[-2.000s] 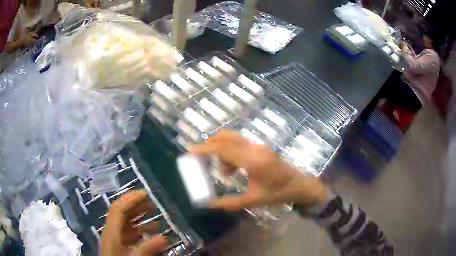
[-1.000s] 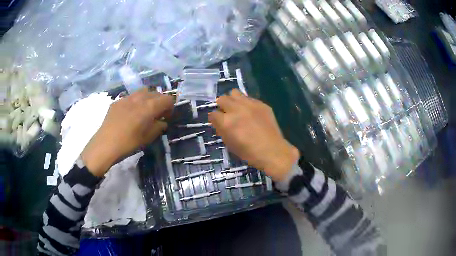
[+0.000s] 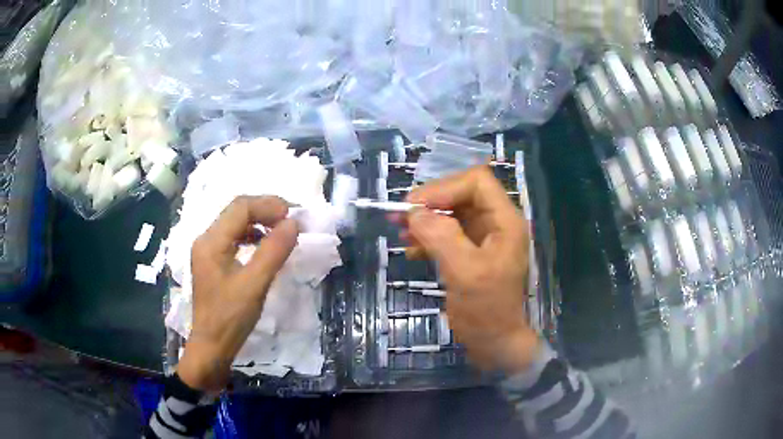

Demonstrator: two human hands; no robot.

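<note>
My left hand (image 3: pixel 236 274) is over a loose heap of white padding sheets (image 3: pixel 283 334), with thumb and forefinger pinched at a whitish sheet (image 3: pixel 302 218) that partly blends into the heap. My right hand (image 3: pixel 481 257) holds a slender metal part (image 3: pixel 382 205) by one end, between thumb and fingers, pointing left toward my left hand. Below my right hand is a ribbed tray (image 3: pixel 369 364) with more slender parts (image 3: pixel 412 314) lying crosswise; my hand hides some. A clear plastic box (image 3: pixel 451 157) lies at this tray's far end.
A big clear bag of empty boxes (image 3: pixel 283 60) spans the top. A bag of cream foam blocks (image 3: pixel 112 163) is at the left. Compartment trays with rows of white-cored boxes (image 3: pixel 657 159) stand at the right. A blue-edged crate (image 3: pixel 34 266) is at the far left.
The view has swung left. My left hand has moved from the ribbed tray to the padding heap. My right hand has lifted a slender part from the tray.
</note>
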